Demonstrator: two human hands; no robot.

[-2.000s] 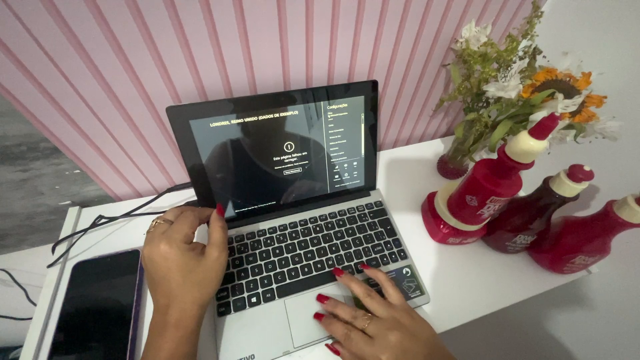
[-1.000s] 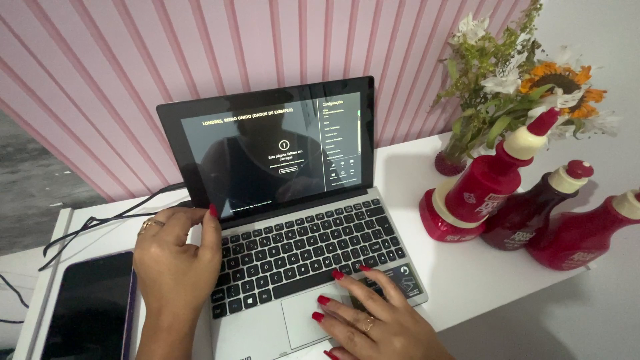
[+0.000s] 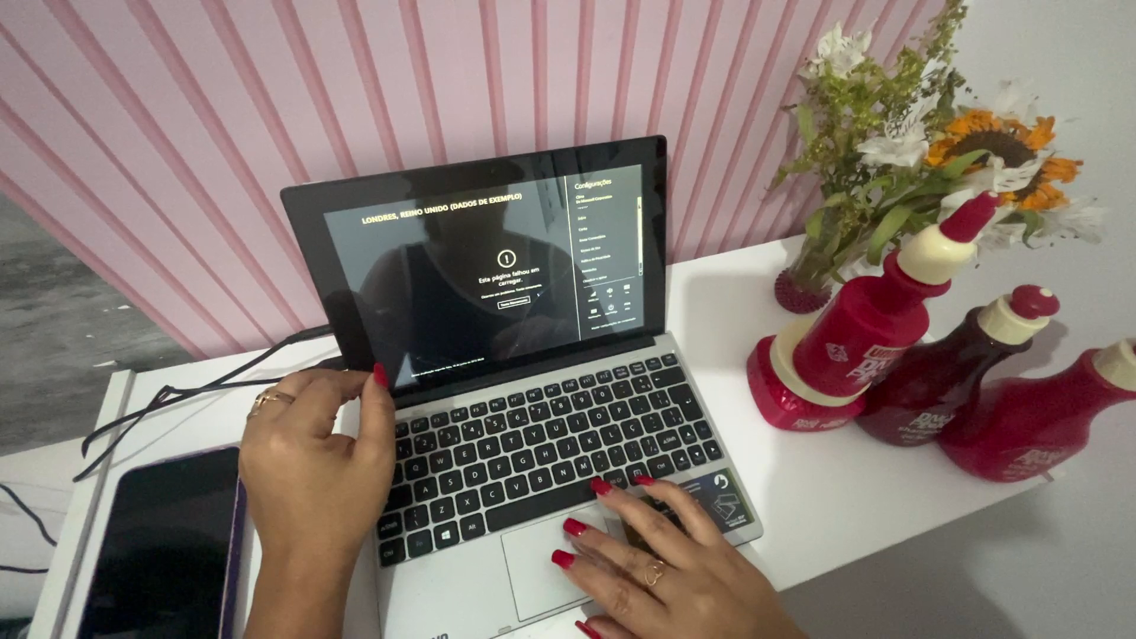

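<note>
A small silver laptop (image 3: 453,586) with black keys stands unfolded on a white table, its lit screen (image 3: 488,266) showing a dark page with a dim reflection of a person. At the laptop's left edge, near the hinge, my left hand (image 3: 319,453) has thumb and fingertips brought close together; whether they pinch the edge or a cable there is hidden. My right hand (image 3: 666,559) lies spread over the touchpad (image 3: 550,568) and the lower right of the keyboard, fingertips down and holding nothing. Both hands have red nails and rings.
Left of the laptop lies a dark-screened phone (image 3: 164,541), with black cables (image 3: 204,388) behind it. On the right stand a red pump bottle (image 3: 861,328), a dark red bottle (image 3: 932,382), another red bottle (image 3: 1029,417) and a vase (image 3: 801,288) of flowers. A pink slatted panel (image 3: 497,80) rises behind.
</note>
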